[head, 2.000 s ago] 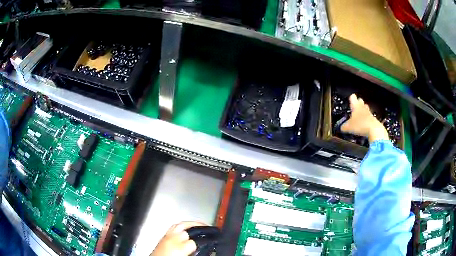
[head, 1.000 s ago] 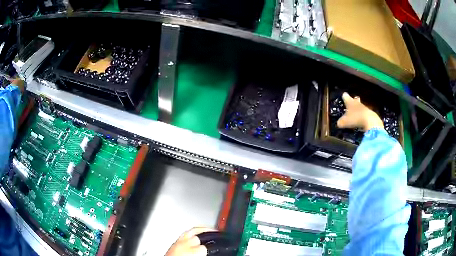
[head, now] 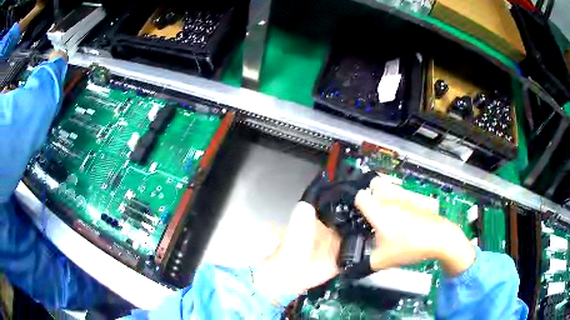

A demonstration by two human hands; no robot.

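Observation:
My left hand (head: 305, 247) and my right hand (head: 409, 228) meet above the board in front of me. Between them they hold a cluster of black capacitors (head: 347, 209). Black coverings on the fingertips blend with the parts, so the exact grip of each finger is hard to tell. Below lies a green circuit board (head: 465, 209) with silver-white heatsink bars (head: 400, 281), partly hidden by my hands. A black bin with a cardboard lining (head: 478, 81) behind holds loose capacitors.
A second green board (head: 112, 150) lies left, beyond a reddish-brown side bar (head: 203, 178) and a grey gap (head: 269, 181). A pale rail (head: 294, 112) runs behind. Another black bin (head: 356, 78) stands on the shelf. Another person's blue sleeve (head: 28, 122) reaches in at left.
My right hand has left the capacitor bin and come down to my left hand over the board. My left hand has risen farther into view. The view has shifted down toward the boards.

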